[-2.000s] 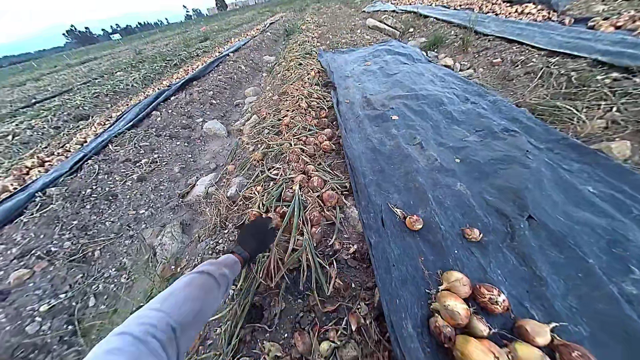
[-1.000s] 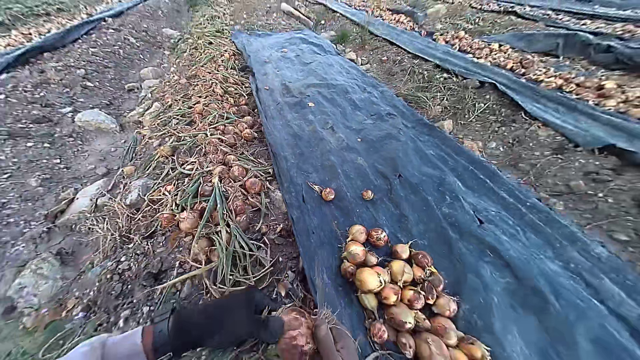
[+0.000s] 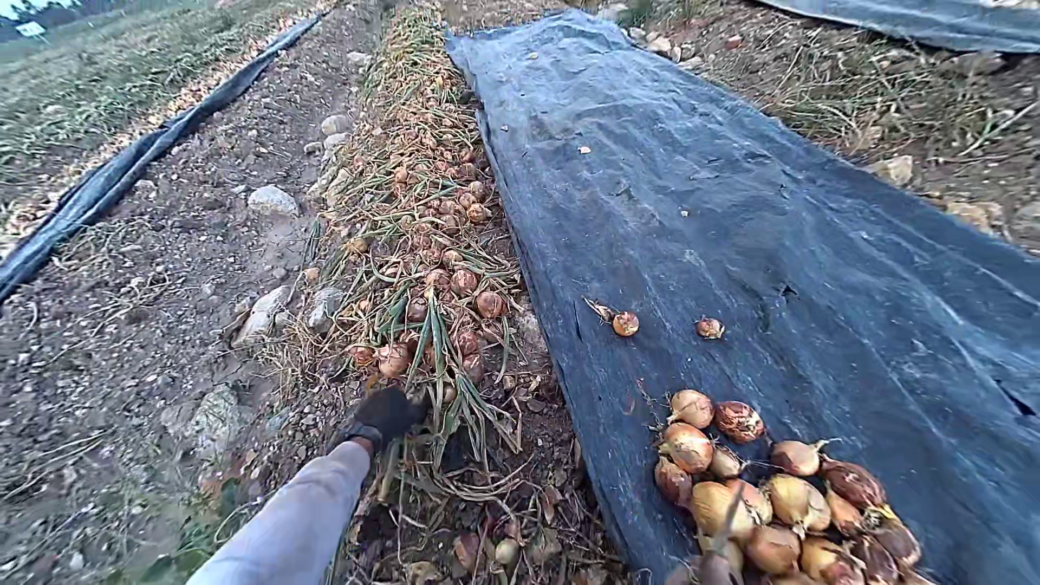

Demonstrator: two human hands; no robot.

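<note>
My left hand [image 3: 390, 416], in a dark glove below a grey sleeve, reaches to the near end of a row of pulled onions [image 3: 465, 283] with long green and dry leaves [image 3: 439, 345]. Its fingers are at the leaf bases, just below an onion bulb [image 3: 393, 359]; whether they grip anything is hidden. My right hand cannot be made out. A narrow blurred thing, too unclear to name, shows at the bottom edge over a heap of onions without long leaves [image 3: 773, 549]. That heap lies on a dark ground-cover sheet [image 3: 650, 244].
Two small onions [image 3: 626, 323] [image 3: 709, 328] lie apart on the sheet, above the heap. Stones [image 3: 273, 200] and bare soil border the row on the left. Another dark sheet [image 3: 146, 154] runs beside a farther onion row, and one more [image 3: 918, 23] lies at top right.
A second ago my left hand was at an onion bulb by the sheet's edge, lower in view; now it is at the row's leaves. The view has shifted.
</note>
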